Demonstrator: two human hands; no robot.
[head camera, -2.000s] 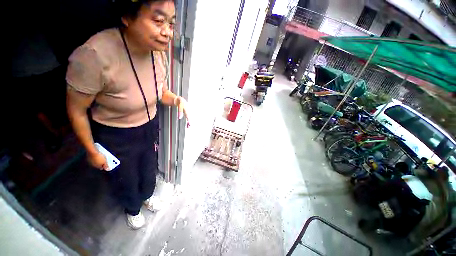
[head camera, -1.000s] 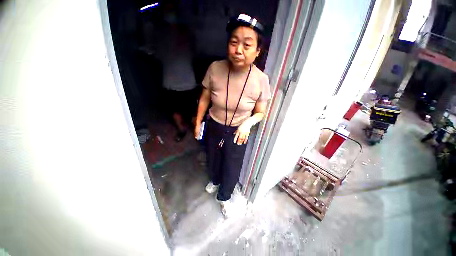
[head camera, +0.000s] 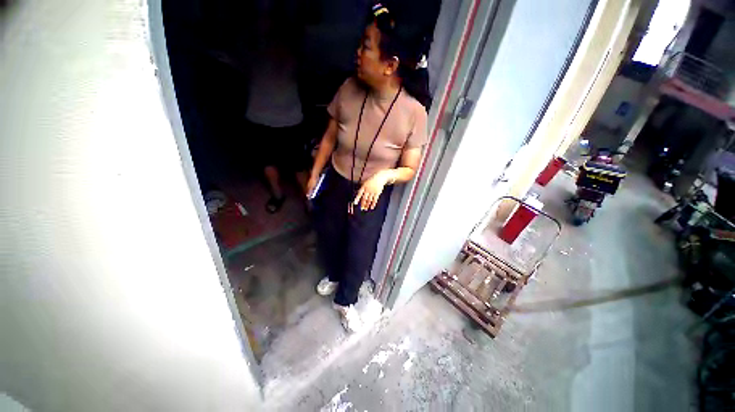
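Observation:
Neither of my hands is in the picture. A person in a beige top (head camera: 375, 133) stands in the open doorway, head turned to the picture's left, toward the dark room. A black lanyard (head camera: 355, 153) hangs from the neck to the waist. One hand, at the picture's left, holds a small flat smartphone (head camera: 318, 186); the other hand hangs bent at the waist. The grey metal door frame (head camera: 427, 181) with a thin red stripe stands beside this person.
A second person (head camera: 274, 100) stands inside the dark room. A slatted platform trolley (head camera: 482, 283) stands by the white wall, with a red block (head camera: 517, 223) behind it. A scooter with a rear box (head camera: 595, 187) is parked down the lane. Bicycles (head camera: 720, 322) line the right edge.
The view has swung left from the lane to the doorway, and the second person came into view. The person in beige has turned their head toward the room.

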